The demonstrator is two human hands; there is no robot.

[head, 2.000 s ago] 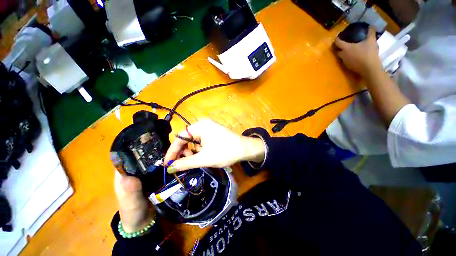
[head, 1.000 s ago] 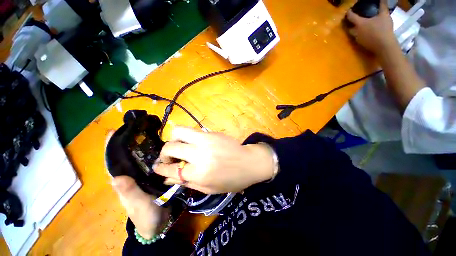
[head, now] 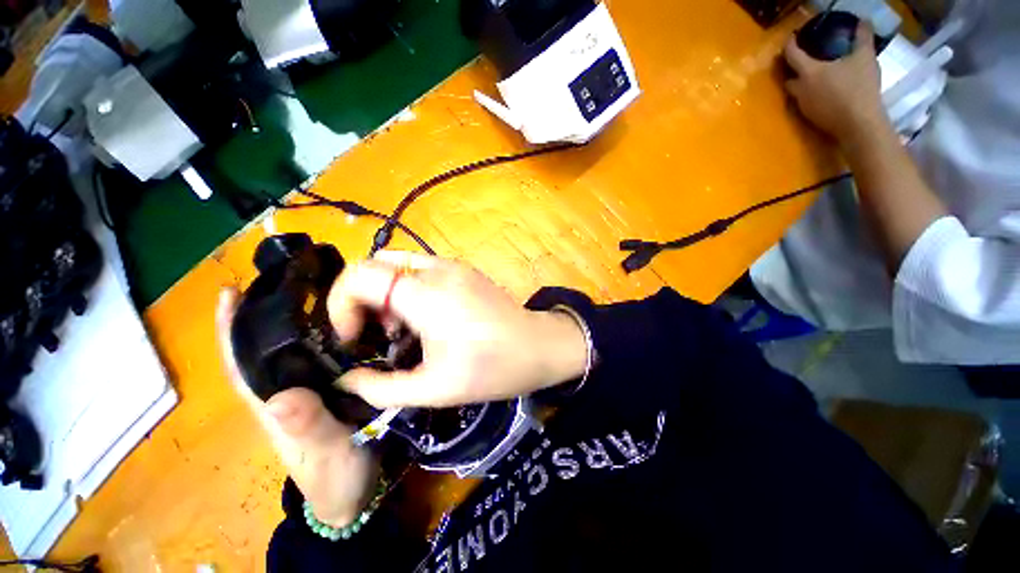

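My left hand (head: 308, 431) holds the glossy black rear housing shell (head: 274, 336) from its outer side, with its open side tilted toward my right hand. My right hand (head: 447, 330) is bent over the opening, fingertips at the inside of the shell. The fingers hide most of the main board, and what they pinch cannot be made out. The camera body (head: 475, 442) lies below my right hand near my lap, partly covered, its white rim and black interior showing. A pale strip (head: 375, 426) with a yellow mark sticks out between shell and camera body.
A white camera unit (head: 565, 95) stands ahead, with a black cable (head: 470, 168) running toward the shell. Another cable end (head: 640, 256) lies right. More white units (head: 140, 129) stand on the green mat. Black parts (head: 45, 257) sit at left. Another person's hand (head: 833, 84) holds a black part.
My left hand has tilted the shell, so its board shows less than before. My right hand has moved from the wires above the camera body up to the shell's opening.
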